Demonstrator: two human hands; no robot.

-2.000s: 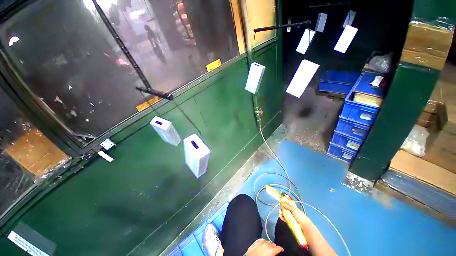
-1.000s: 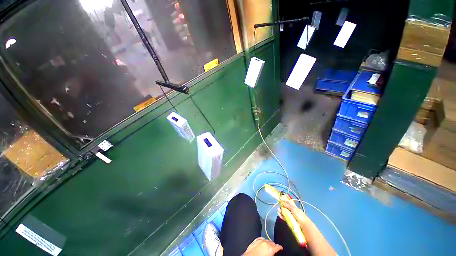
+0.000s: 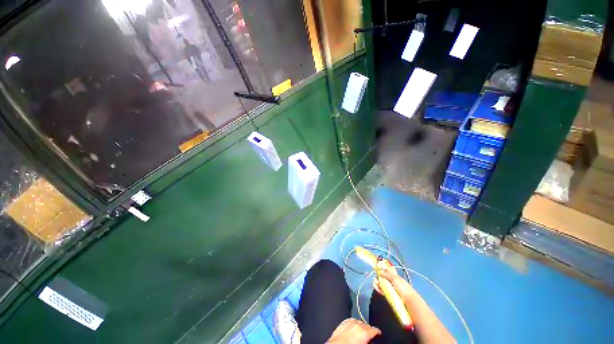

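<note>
My right hand [image 3: 398, 285] is closed around a long yellow tool [image 3: 394, 302], perhaps an air blow gun, held over my right thigh with its pale tip pointing up and left. My left hand [image 3: 353, 332] rests low between my thighs, cut off by the bottom edge; its fingers are partly hidden, and no object shows in it. A thin pale hose [image 3: 437, 287] lies in loops on the floor around the tool. Two white box housings [image 3: 303, 180] hang from a dark crossbar [image 3: 256, 98] in front of the green wall, well away from my hands.
More white housings [image 3: 415, 93] hang from another bar by the dark opening. Stacked blue bins [image 3: 479, 150] stand beside a green pillar [image 3: 523, 152], with cartons [image 3: 569, 224] beyond. A low blue crate [image 3: 267, 325] is beside my left leg. Behind the window a blurred person [image 3: 193, 58] stands.
The near crossbar and its two housings have moved right and slightly up along the wall. The housings by the opening have shifted a little. My hands and the yellow tool have stayed in place.
</note>
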